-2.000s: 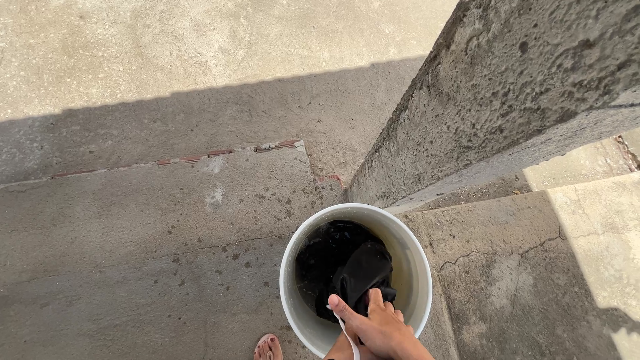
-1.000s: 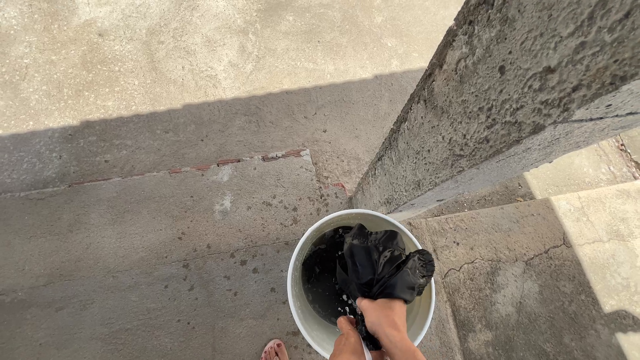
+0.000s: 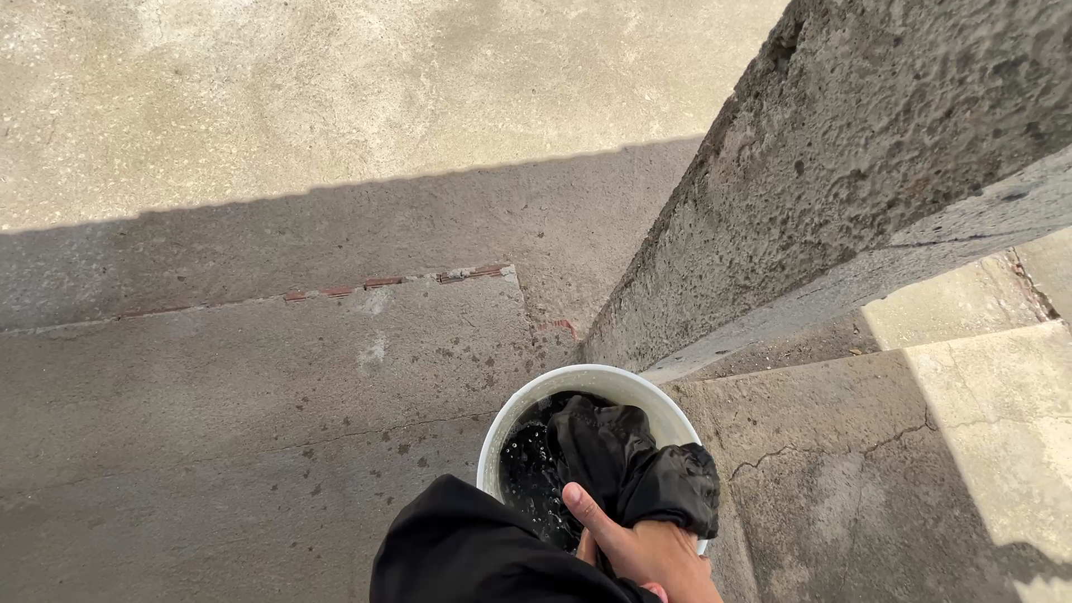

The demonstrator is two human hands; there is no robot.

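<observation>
A white plastic bucket (image 3: 523, 394) holds dark water (image 3: 536, 494) with drops and bubbles at its surface. Wet black cloth (image 3: 603, 444) is bunched above the water and reaches the bucket's right rim. My right hand (image 3: 653, 548) grips this cloth from below, its thumb pointing up-left and its fingers covered by the fabric. Beside that thumb, a small part of my left hand (image 3: 588, 548) shows; the rest is hidden, and its hold cannot be told. A large fold of black fabric (image 3: 477, 544) covers the lower middle, in front of the bucket's near rim.
A rough concrete wall (image 3: 837, 167) rises right behind the bucket. To the left runs a concrete step (image 3: 251, 402) with exposed brick along its edge and dark wet spots. At the right lies a cracked concrete slab (image 3: 837, 469), partly in sun.
The wet cloth has come up from inside the bucket and now bunches by its right rim. A black fold of fabric has appeared at the lower middle, where bare forearms showed before.
</observation>
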